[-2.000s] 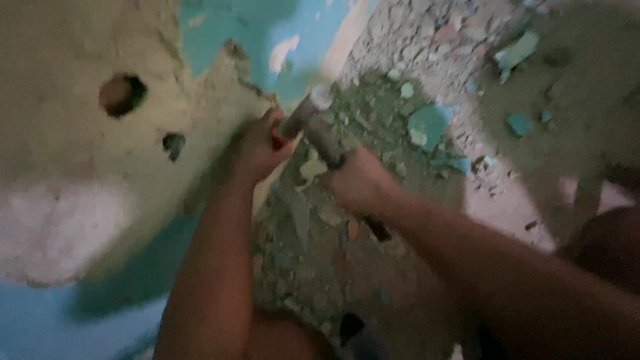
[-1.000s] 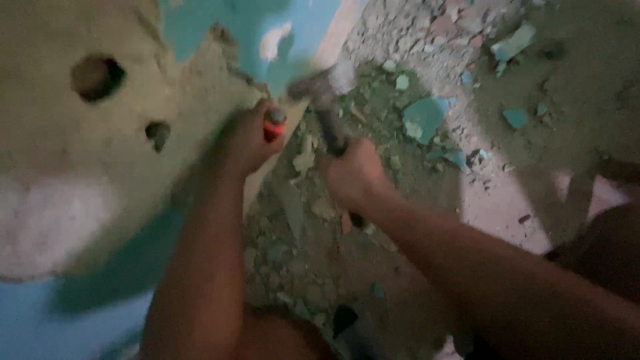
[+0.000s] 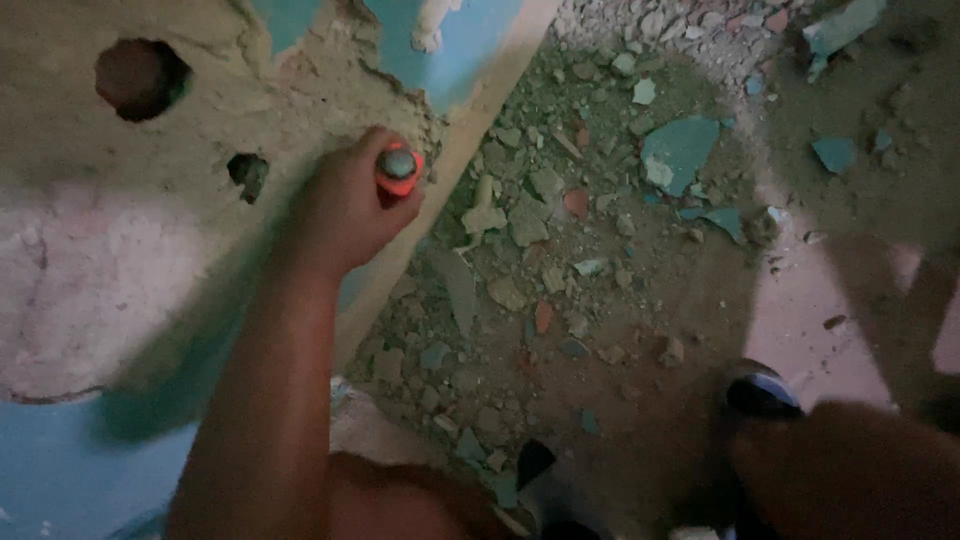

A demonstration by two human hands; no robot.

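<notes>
My left hand (image 3: 356, 199) is closed around a chisel with an orange hand guard (image 3: 400, 169), its round metal struck end facing up. It rests against the broken edge of the plastered wall (image 3: 300, 112); the chisel's tip is hidden. At the lower right, dim and blurred, my right hand (image 3: 772, 450) is closed on the hammer, whose dark, shiny-rimmed head (image 3: 763, 391) shows above it. The hammer is apart from the chisel, and most of its handle is hidden.
Two holes, one large (image 3: 142, 79) and one small (image 3: 247, 176), open in the wall left of my hand. Rubble (image 3: 525, 217) and blue-green plaster pieces (image 3: 681, 154) cover the floor beside the wall. A dark foot or shoe (image 3: 535, 461) shows at the bottom.
My right hand and the hammer have moved from beside the chisel to the lower right. My left hand keeps hold of the chisel at the wall edge.
</notes>
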